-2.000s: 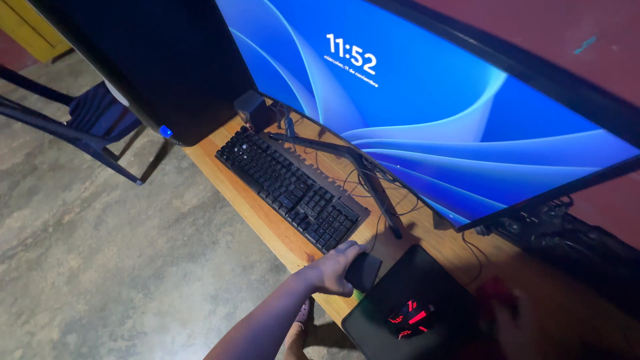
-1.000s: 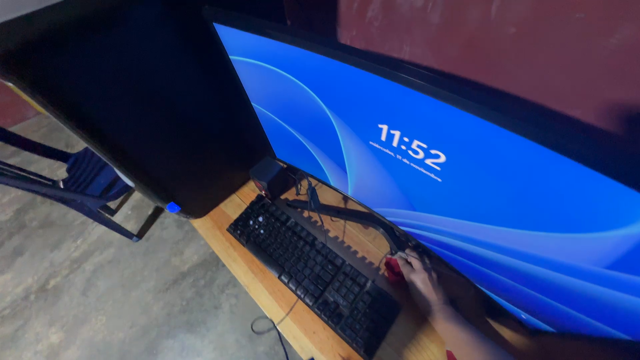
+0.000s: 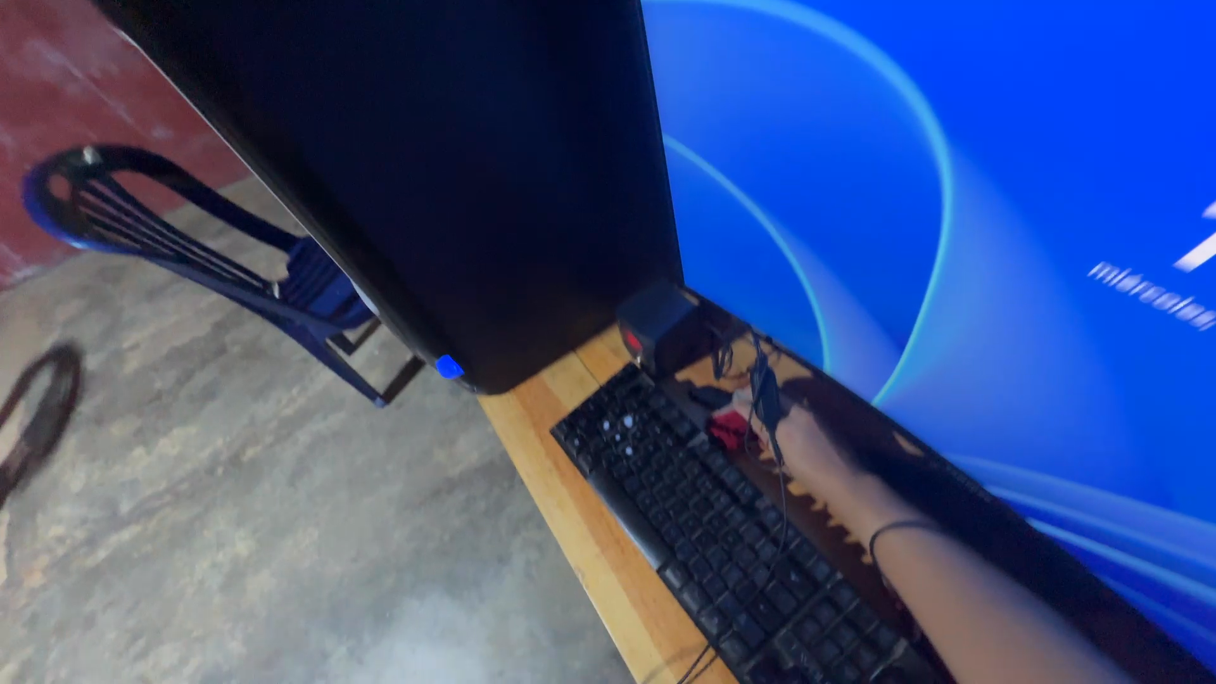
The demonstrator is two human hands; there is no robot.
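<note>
My right hand [image 3: 793, 439] reaches in from the lower right, between the black keyboard [image 3: 731, 541] and the lit monitor [image 3: 902, 237]. Its fingers are closed on a red cloth [image 3: 730, 429] on the wooden desk. A black cable with a thick inline part [image 3: 765, 394] hangs across the fingers and partly hides them. Close beyond the hand stands a small black box-shaped speaker [image 3: 655, 328]. A dark band circles my right wrist. My left hand is out of view.
A tall black panel [image 3: 456, 171] rises at the desk's far end. The desk's wooden edge [image 3: 570, 522] runs along the keyboard. A dark blue plastic chair [image 3: 209, 256] stands on the concrete floor beyond. Loose cables lie behind the keyboard.
My right hand has moved along behind the keyboard toward the speaker with the red cloth. My left hand, on a dark object beside the keyboard two seconds ago, has left the view. The view has swung left.
</note>
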